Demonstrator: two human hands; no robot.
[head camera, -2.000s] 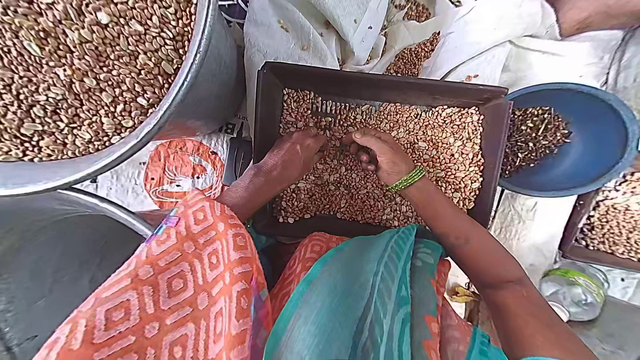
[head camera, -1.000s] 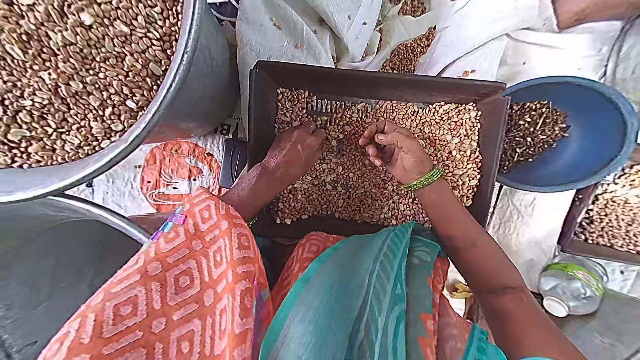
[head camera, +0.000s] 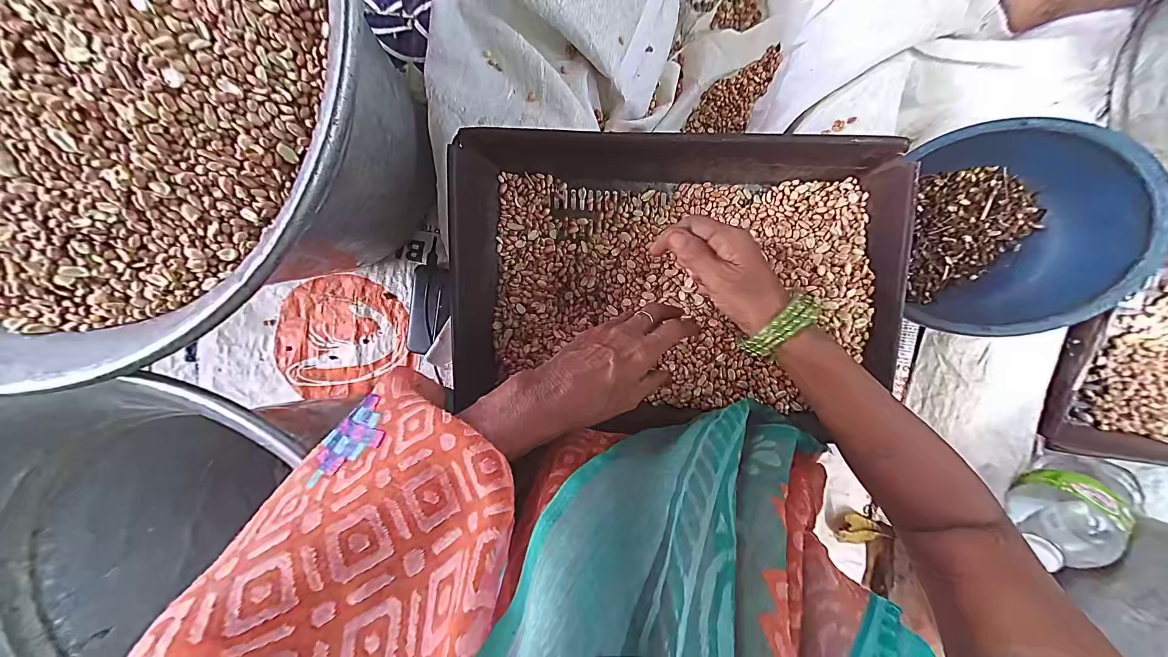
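A dark rectangular tray (head camera: 684, 155) with slots in its floor holds a layer of reddish-brown seeds or nuts (head camera: 812, 228). My left hand (head camera: 607, 370), with a ring on one finger, lies spread on them near the tray's front edge, fingers pointing right. Above the middle of the tray is my right hand (head camera: 725, 269), its fingers curled in; whether something small is inside them is hidden. Green bangles circle the right wrist. The two hands are apart.
At the left stand a large metal pot (head camera: 365, 173) full of similar seeds and a second metal vessel (head camera: 210, 392). Right of the tray are a blue bowl (head camera: 1086, 228) with dark debris, another tray (head camera: 1063, 401) and a clear plastic bottle (head camera: 1081, 516). White sacks (head camera: 520, 73) lie behind.
My left hand has moved from the left part of the tray toward its front middle and its fingers have spread. The right hand's fingers have curled in more.
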